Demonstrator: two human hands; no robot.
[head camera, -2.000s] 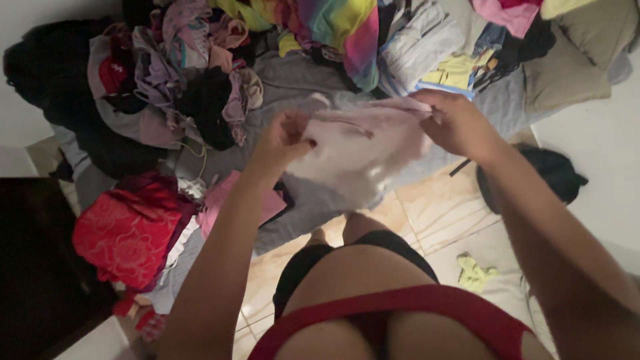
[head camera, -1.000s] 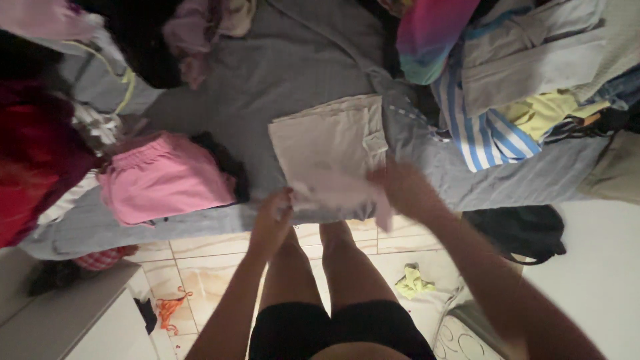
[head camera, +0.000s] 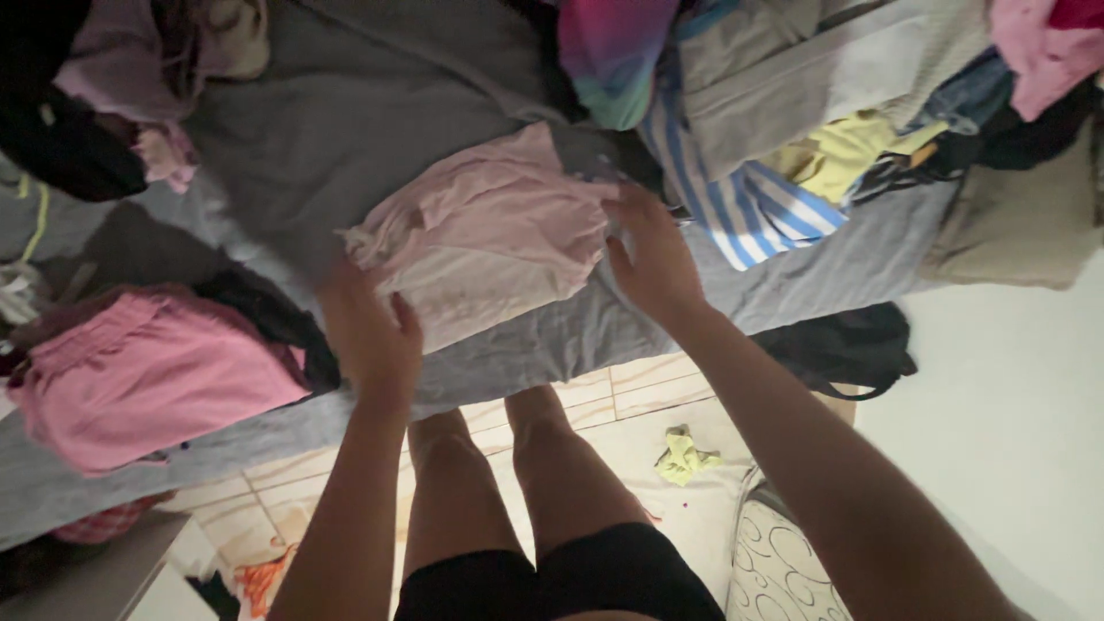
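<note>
A thin pale pink garment (head camera: 509, 207) lies loosely spread over a folded beige cloth (head camera: 466, 289) on the grey bed sheet (head camera: 293, 95). At the pink garment's left edge is my left hand (head camera: 366, 323), blurred, its fingertips by the bunched corner. My right hand (head camera: 651, 246) rests at the right edge, thumb and fingers apart around the fabric's side; whether either hand pinches the cloth cannot be made out. Folded pink shorts (head camera: 164, 371) lie left of my left hand, partly over a black garment (head camera: 267, 319).
Beyond my right hand are a blue-and-white striped cloth (head camera: 742, 198), grey folded clothes (head camera: 776, 95) and a yellow garment (head camera: 837, 155). Dark and mauve clothes (head camera: 129, 60) lie at upper left. A black bag (head camera: 837, 349) and a yellow-green cloth (head camera: 681, 457) are on the floor.
The pink garment, held up between my hands two seconds ago, now lies spread on the beige cloth. My view has moved closer over the bed.
</note>
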